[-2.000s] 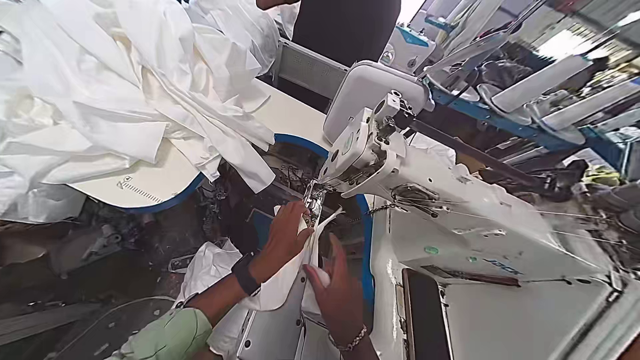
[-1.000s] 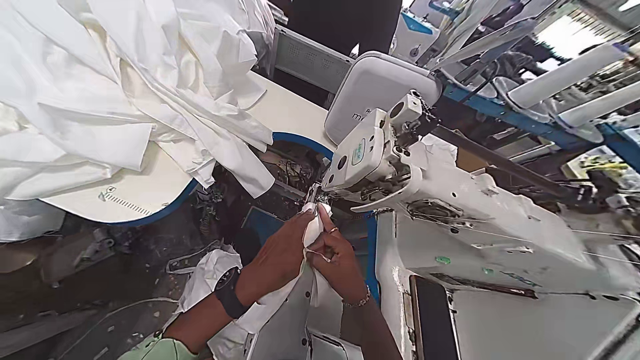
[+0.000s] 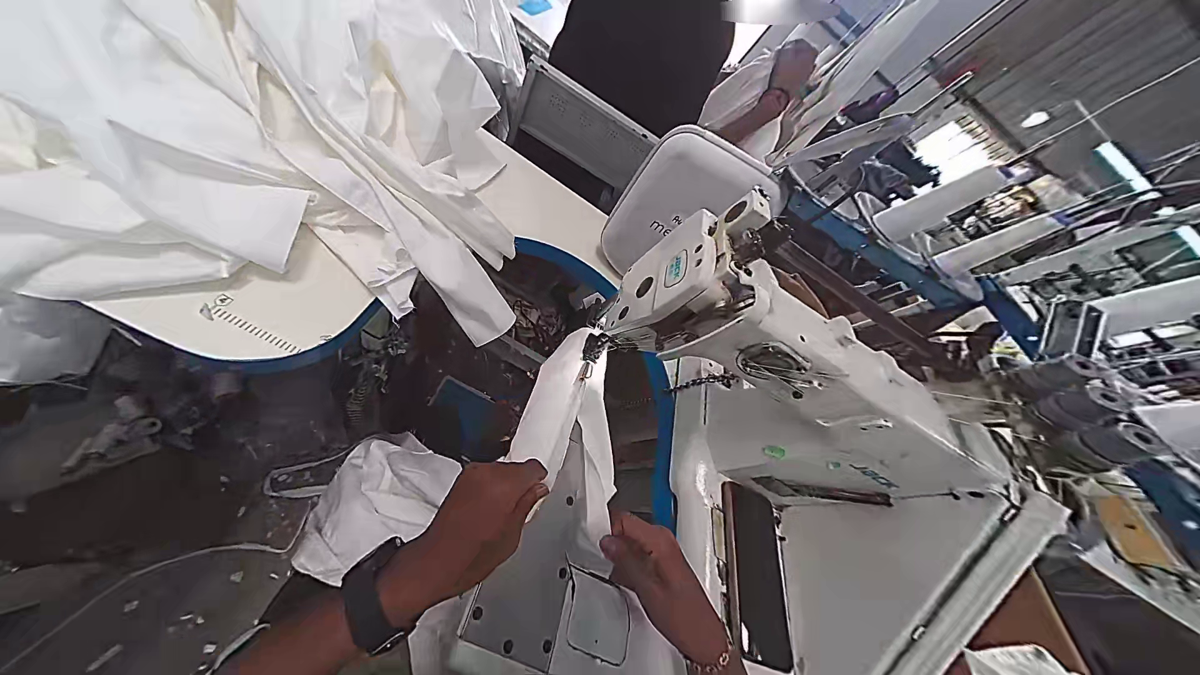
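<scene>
A white fabric piece (image 3: 548,403) runs from the needle area of a white Jack industrial sewing machine (image 3: 689,272) down toward me in two strips. My left hand (image 3: 483,520), with a dark watch on its wrist, pinches the left strip. The right strip's lower end is between the fingers of my right hand (image 3: 652,567), which wears a bracelet. Both hands are below the presser foot (image 3: 594,347), apart from each other, over the machine's pale arm. More white cloth (image 3: 380,502) hangs bunched behind my left wrist.
A big heap of white fabric pieces (image 3: 244,141) lies on the blue-edged table (image 3: 253,323) at left. A pale padded case (image 3: 689,192) stands behind the machine head. Another person's hand (image 3: 792,66) is at the top. Thread cones (image 3: 1106,408) are at right, and scraps litter the floor.
Both hands have moved down, away from the needle area, and are farther apart than one second ago. The fabric now stretches in two strips between them and the foot. Another person's hand shows at the top.
</scene>
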